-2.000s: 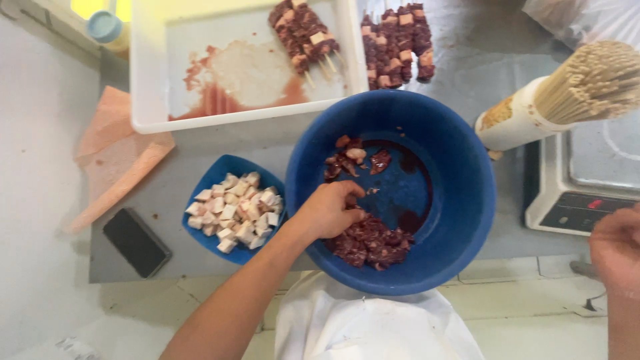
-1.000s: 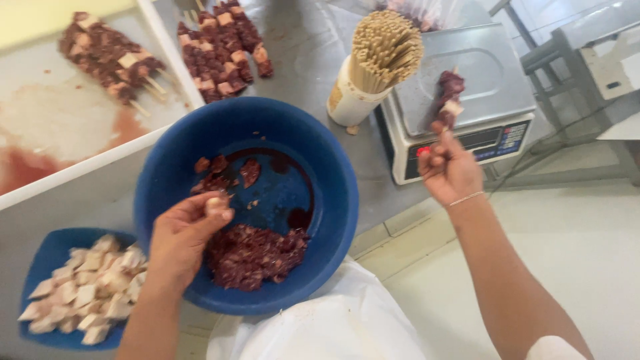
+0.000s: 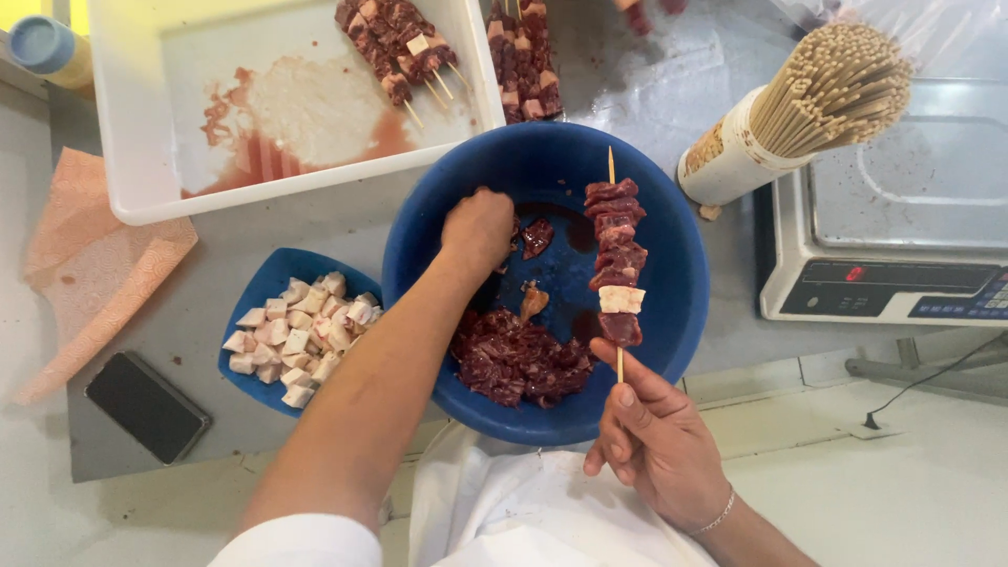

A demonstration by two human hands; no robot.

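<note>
Between thumb and fingers, my right hand (image 3: 657,437) holds the lower end of a wooden skewer upright, threaded with dark raw meat (image 3: 617,236) and one white fat cube (image 3: 621,299). The skewer is over the right side of a blue plastic basin (image 3: 685,339). My left hand (image 3: 479,228) reaches into the basin's upper left, fingers curled down beside a few meat pieces; its fingertips are hidden. A heap of cut meat (image 3: 520,358) lies at the basin's near side. Left of the basin, a blue bowl (image 3: 264,282) holds white fat cubes (image 3: 296,340).
A white tray (image 3: 315,183) with finished skewers (image 3: 398,47) stands at the back left, more skewers (image 3: 524,63) beside it. At right are a container of bamboo skewers (image 3: 728,153) and a digital scale (image 3: 890,276). A phone (image 3: 147,407) and orange paper (image 3: 102,260) lie at left.
My right hand has moved with the skewer from beside the scale to over the basin. My left hand, raised with a small piece a second ago, is now down in the basin. The view has shifted.
</note>
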